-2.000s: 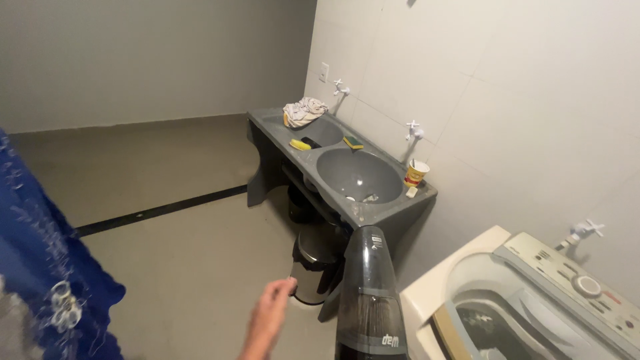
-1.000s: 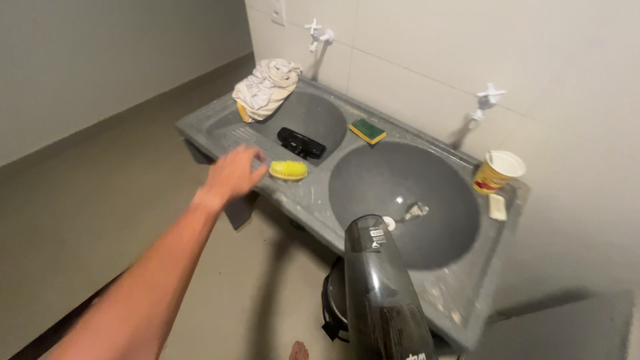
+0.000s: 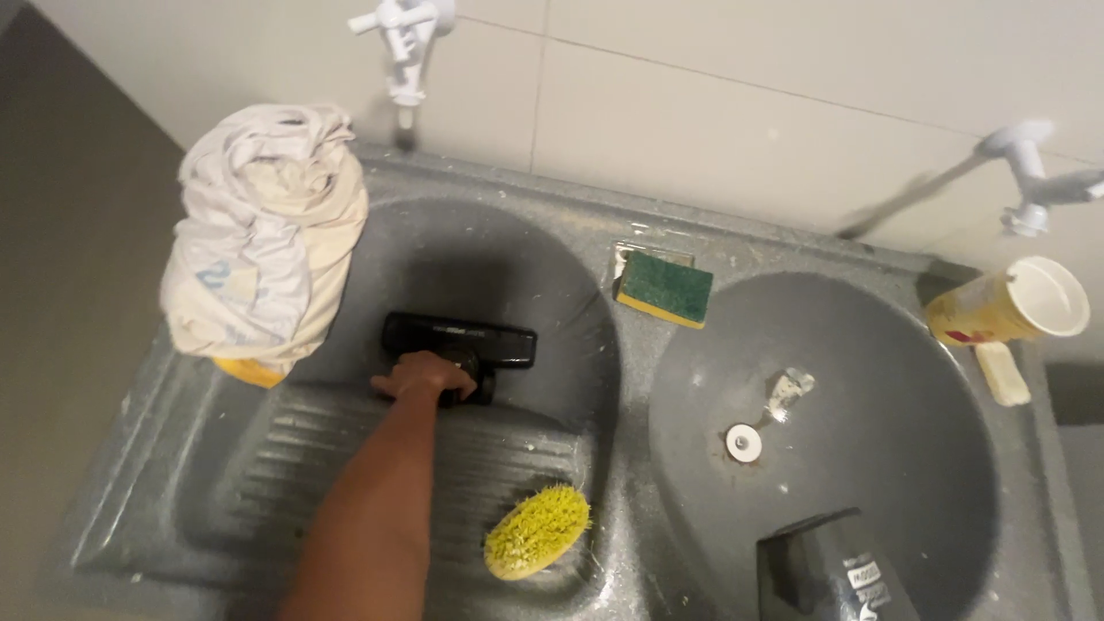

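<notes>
My left hand [image 3: 423,376] reaches into the left basin of the grey double laundry sink [image 3: 635,371]. Its fingers are on the neck of a black vacuum floor nozzle [image 3: 500,343] lying in that basin; how firmly they close is hard to tell. Over the right basin, at the lower edge, the dark translucent body of a handheld vacuum [image 3: 819,569] juts into view. My right hand is out of view. A yellow scrub brush [image 3: 538,531] lies bristles up on the ribbed washboard, right of my forearm.
A bundled whitish cloth [image 3: 267,233] rests at the left rim. Between the basins sits a green and yellow sponge [image 3: 665,289]. A yellow tub [image 3: 992,310] and a soap bar [image 3: 1001,374] stand on the right rim. White taps [image 3: 405,52] project from the wall.
My left hand has moved past the brush to the black nozzle in the left basin. The view has come much closer over the sink.
</notes>
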